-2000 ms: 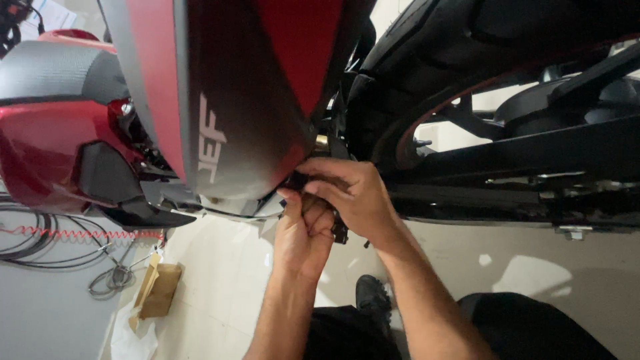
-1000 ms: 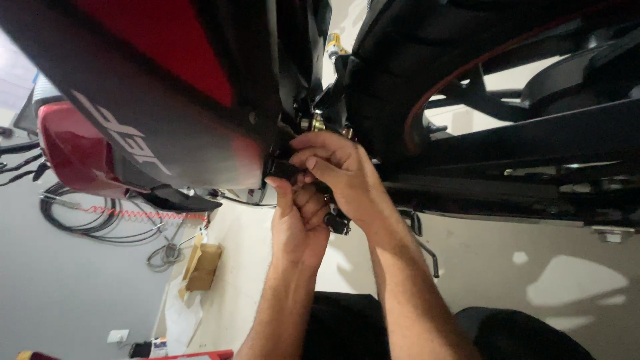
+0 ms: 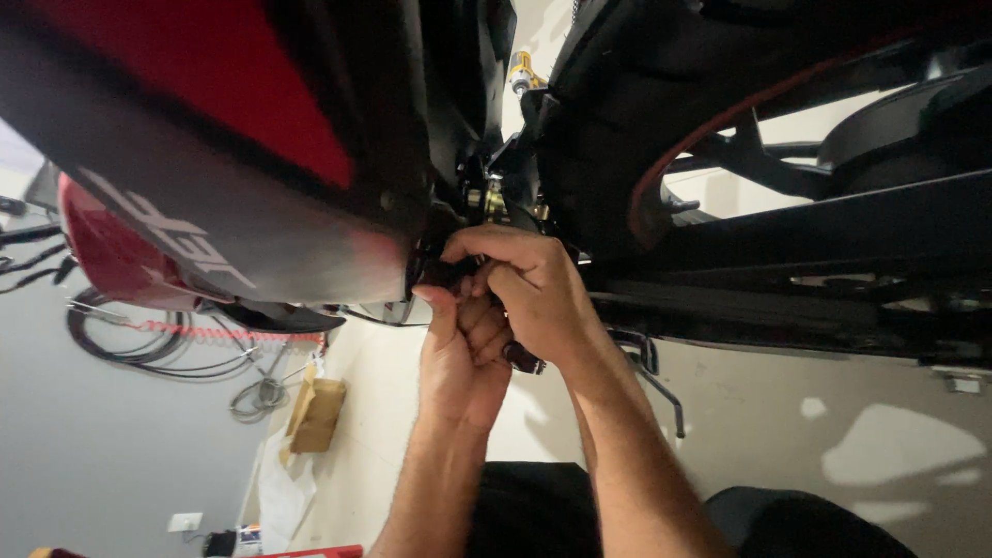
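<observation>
Both hands meet at the underside of a red and grey motorcycle body panel, beside the tyre. My left hand, palm up, has its thumb and fingers on a small black part at the panel's edge. From the right, my right hand curls its fingers over the same part, touching the left fingertips. A black connector-like piece hangs just below the right hand. Fingers and shadow hide most of what is held.
A yellow and black power tool lies beyond the gap above the hands. At right runs the black swingarm; a thin black lever projects below it. Coiled hoses and an open cardboard box are at left.
The view has swung, and the power tool shows more fully than a second ago. Both hands stay together at the panel's edge, with only small finger shifts.
</observation>
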